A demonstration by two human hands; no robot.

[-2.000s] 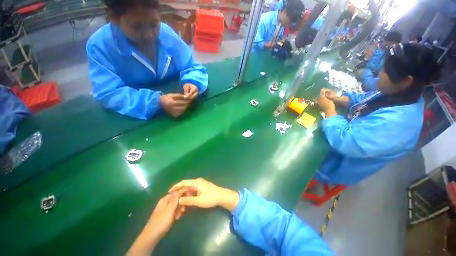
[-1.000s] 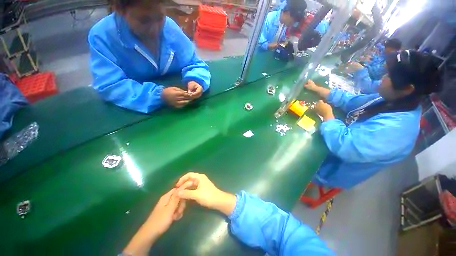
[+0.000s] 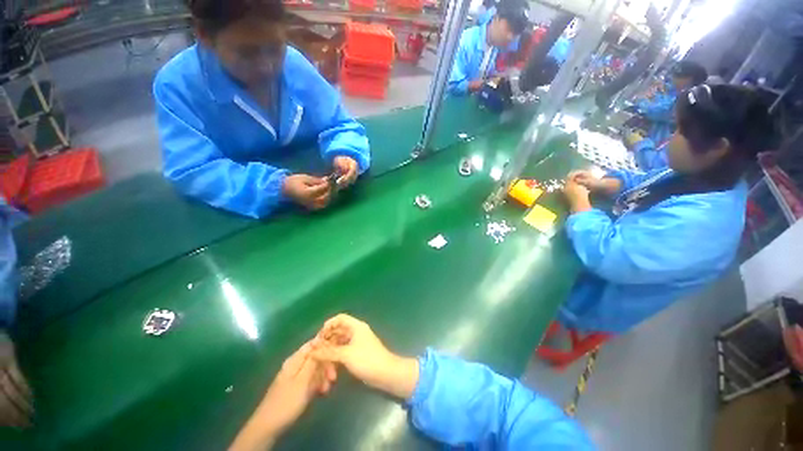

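Observation:
My left hand (image 3: 295, 383) and my right hand (image 3: 357, 352) meet fingertip to fingertip above the near side of the green conveyor belt (image 3: 290, 299). The fingers of both hands are bent together. Whatever may be between the fingertips is hidden, so I cannot tell if they hold a part. A small silver-white unit with dark parts (image 3: 159, 322) lies on the belt to the left, beyond my left hand.
Two more units (image 3: 423, 202) lie farther up the belt. A white square (image 3: 438, 240), loose white parts (image 3: 499, 231), a yellow-orange box (image 3: 525, 191) and a yellow card (image 3: 540, 218) lie to the right. Workers sit across and at right; another person's hand (image 3: 12, 384) shows at far left.
The units on the belt have moved left and nearer. The leftmost unit is out of view, and another person's hand has appeared there. My hands stay together, with the right fingers curled more.

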